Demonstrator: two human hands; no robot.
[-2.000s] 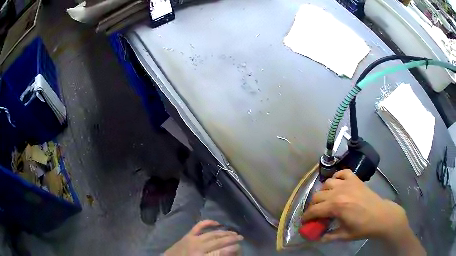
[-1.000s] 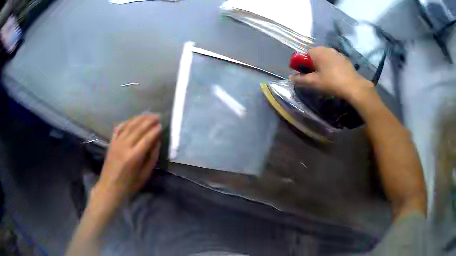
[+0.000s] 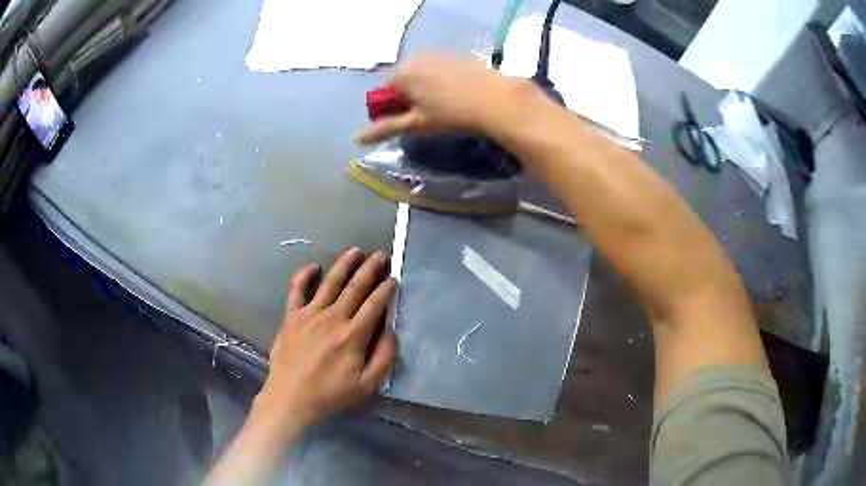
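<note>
The grey square template [image 3: 494, 351] lies flat on the table, with a pale tape strip [image 3: 492, 277] near its middle. A narrow white folded edge [image 3: 400, 242] shows along its left side. My right hand [image 3: 442, 100] holds the steam iron [image 3: 427, 180] by its handle, with the red part sticking out. The iron's yellow-rimmed sole sits at the template's far edge, over the top of the white strip. My left hand [image 3: 337, 332] lies flat with fingers spread, its fingertips beside and touching the strip. The fabric under the template is mostly hidden.
A flat white pile [image 3: 328, 33] lies at the far side. A white fabric stack [image 3: 593, 76] lies behind my right arm. Scissors [image 3: 696, 138] and crumpled white scraps [image 3: 755, 157] lie at the right. A lit phone [image 3: 43, 114] stands at the far left by fabric rolls. Pale threads lie about.
My right hand has moved the iron left to the template's far left corner. My left hand has moved right onto the strip. The view has shifted, and the template appears lower and further right.
</note>
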